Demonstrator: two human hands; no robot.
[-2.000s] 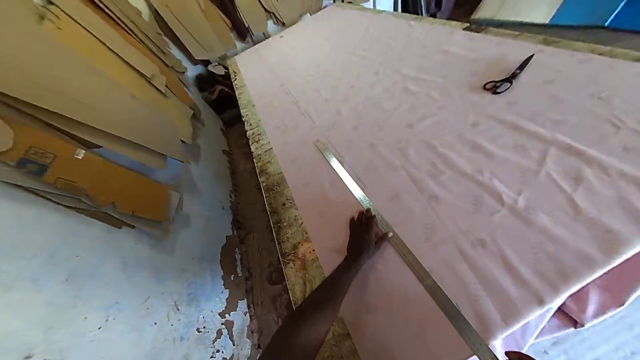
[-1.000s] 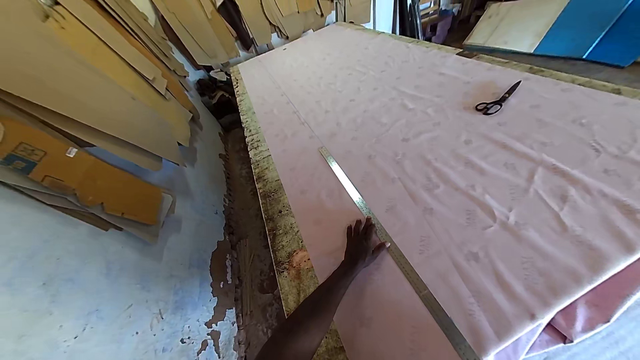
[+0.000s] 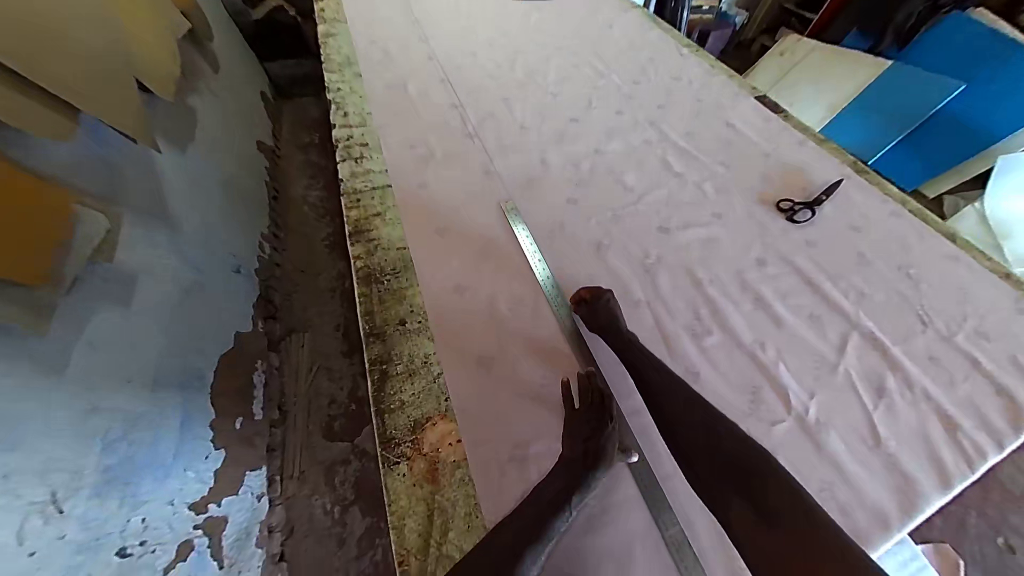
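Observation:
A long metal ruler (image 3: pixel 538 268) lies at a slant on pink patterned fabric (image 3: pixel 640 184) spread over a table. My left hand (image 3: pixel 589 420) presses flat on the ruler's middle part, fingers apart. Farther up, at the ruler's right edge, my right hand (image 3: pixel 598 310) is closed with its fingers curled down; whether it holds a small marking tool cannot be seen. A thin line (image 3: pixel 456 92) runs on the fabric beyond the ruler's far end. Black-handled scissors (image 3: pixel 808 204) rest on the fabric to the right.
The worn table edge (image 3: pixel 392 336) runs along the left, beside a peeling painted wall (image 3: pixel 160 352). Brown card sheets (image 3: pixel 88 64) hang at the upper left. Blue and white panels (image 3: pixel 896 100) lie beyond the table's right edge. The fabric has wrinkles on the right.
My right hand has come in from the lower right to the ruler's edge. My left hand stays on the ruler. The view has shifted closer to the ruler.

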